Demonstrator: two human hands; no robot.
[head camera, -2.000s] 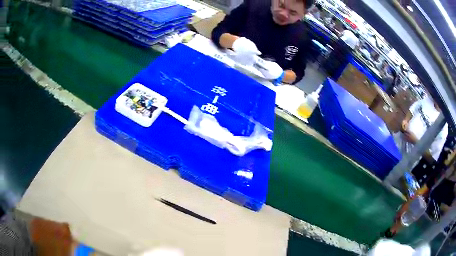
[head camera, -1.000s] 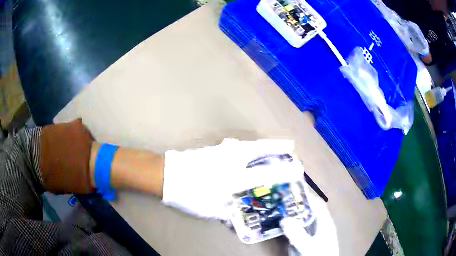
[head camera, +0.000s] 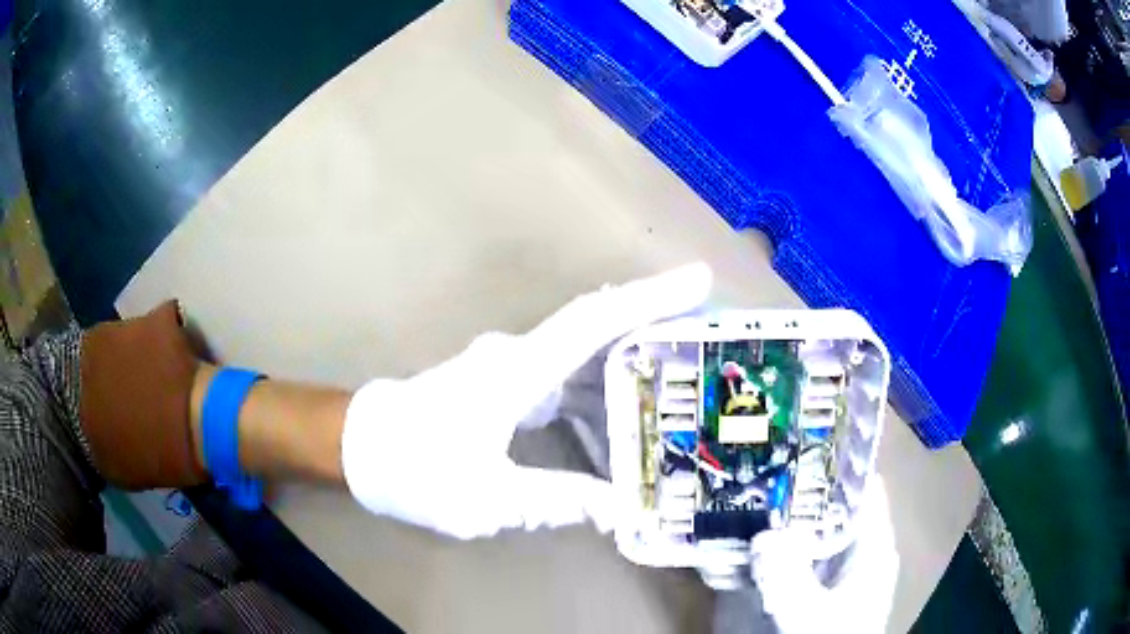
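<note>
An open white socket housing (head camera: 626, 434) is held up over the tan board, its open side facing me. Inside it sit a green circuit board (head camera: 781, 372) with a yellow transformer, thin red, blue and black wires and metal contacts along both sides. My left hand (head camera: 496, 434), in a white glove, grips the housing's left edge, thumb and fingers spread around it. My right hand (head camera: 836, 576), also white-gloved, holds the lower right corner, with fingertips over the bottom rim. The power cord of this housing cannot be made out.
The tan board (head camera: 347, 248) lies under my hands. Beyond it, a blue sheet stack (head camera: 694, 149) bears another open housing (head camera: 713, 37), cut by the top edge, and its bagged cord (head camera: 917, 161). Green belt curves around. A yellow liquid bottle (head camera: 1084, 183) stands at far right.
The housing has come up closer to my view, turned upright and is sharper. My left hand has moved from over its top to its left edge. The thin dark stick is no longer visible.
</note>
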